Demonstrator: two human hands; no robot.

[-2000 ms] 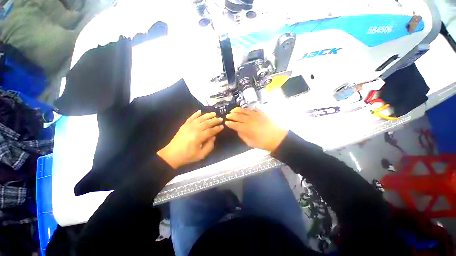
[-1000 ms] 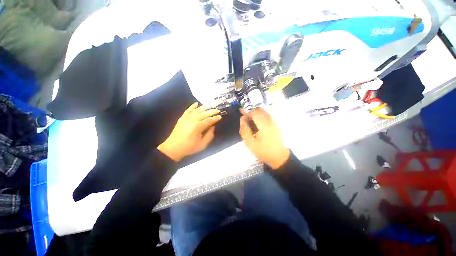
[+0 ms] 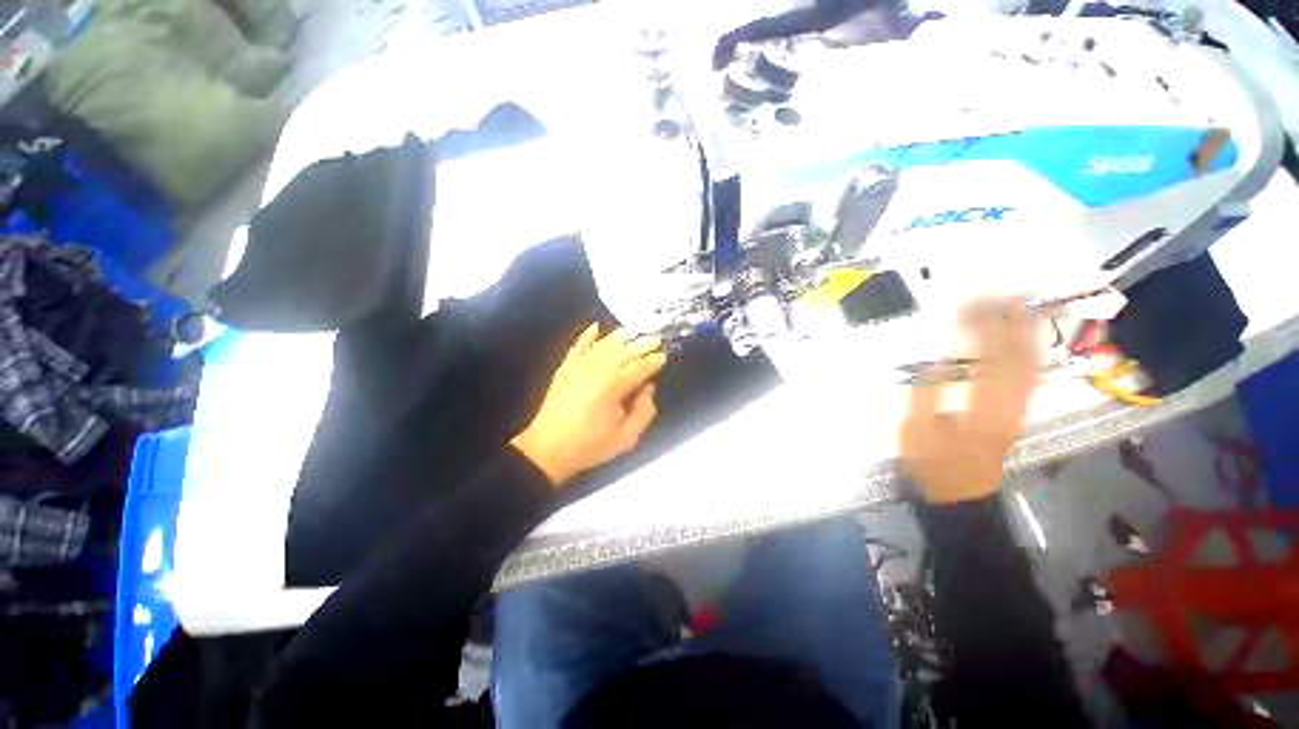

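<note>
The black fabric panel (image 3: 456, 385) lies flat on the white table, its right end at the presser foot and needle area (image 3: 734, 302). My left hand (image 3: 591, 406) rests on the panel just left of the presser foot, fingers toward it. My right hand (image 3: 976, 406) is blurred, off the fabric, over the table by the slim dark snips (image 3: 933, 370). Whether it holds anything cannot be told. The white and blue sewing machine (image 3: 1040, 178) stands behind the hands.
Another black piece (image 3: 335, 235) lies at the table's far left. Red and yellow handles (image 3: 1118, 373) and a dark cloth (image 3: 1182, 325) lie at the right. A blue crate (image 3: 150, 548) and plaid garments (image 3: 57, 356) are at the left, a red stool (image 3: 1211, 584) at the right. A person's green clothing (image 3: 171, 100) shows at top left.
My right hand has left the needle area and moved right toward the snips. My left hand stays on the panel. The panel's right edge now shows. The whole view has shifted.
</note>
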